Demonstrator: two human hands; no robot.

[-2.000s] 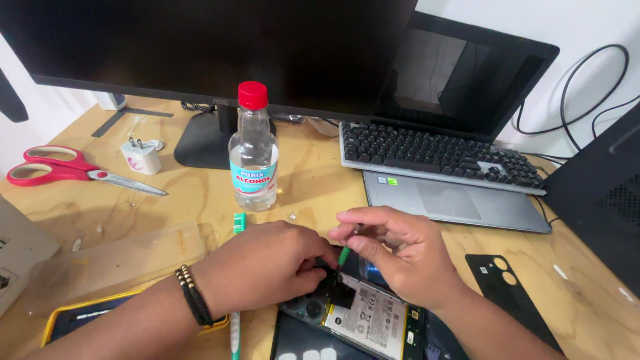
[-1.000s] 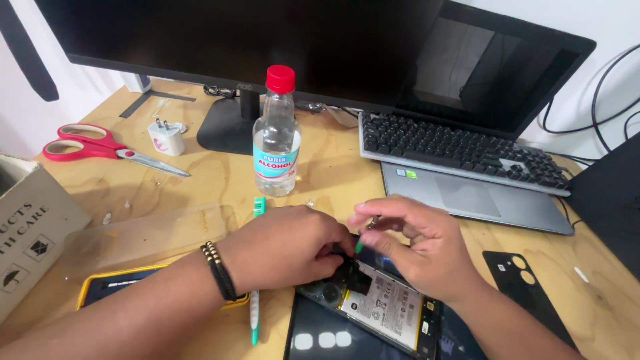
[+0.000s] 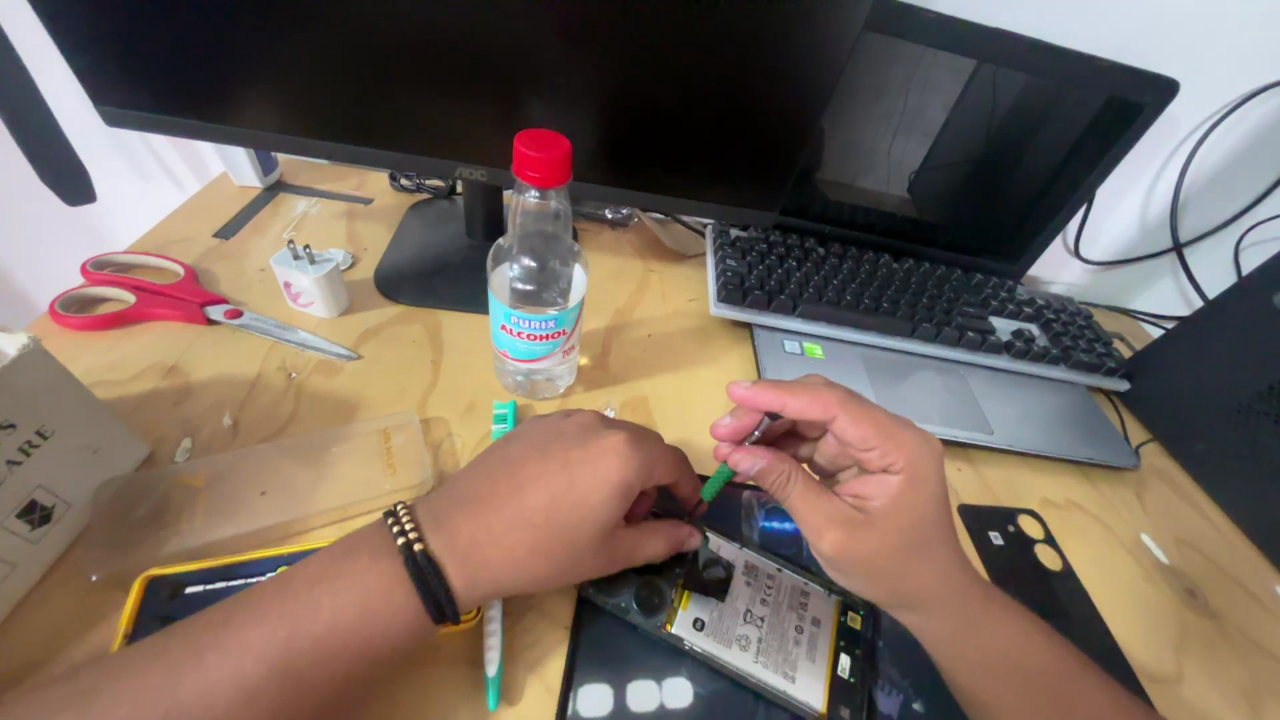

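Note:
An opened smartphone with its battery (image 3: pixel 755 625) showing lies on a dark glossy surface (image 3: pixel 640 680). My left hand (image 3: pixel 585 500) rests on the camera end of the phone, thumb and fingertips closed on a dark part there; its exact shape is hidden. Between the thumb and fingers of my right hand (image 3: pixel 840 480) is a small precision screwdriver (image 3: pixel 722 480) with a green knurled section, slanting down to the phone's upper edge beside my left fingertips. A green and white toothbrush (image 3: pixel 493 640) passes under my left wrist. The black phone back cover (image 3: pixel 1050 590) lies to the right.
An alcohol bottle (image 3: pixel 538 300) with a red cap stands behind my hands. Red scissors (image 3: pixel 190 300), a white charger (image 3: pixel 310 280), a clear phone case (image 3: pixel 270 480), a yellow-edged case (image 3: pixel 135 600) and a carton (image 3: pixel 60 470) are left. A keyboard (image 3: pixel 900 300) rests on a laptop (image 3: pixel 960 400) under a monitor (image 3: pixel 450 80).
The view has shifted somewhat. Both hands remain at the camera end of the phone, the screwdriver still in my right fingers.

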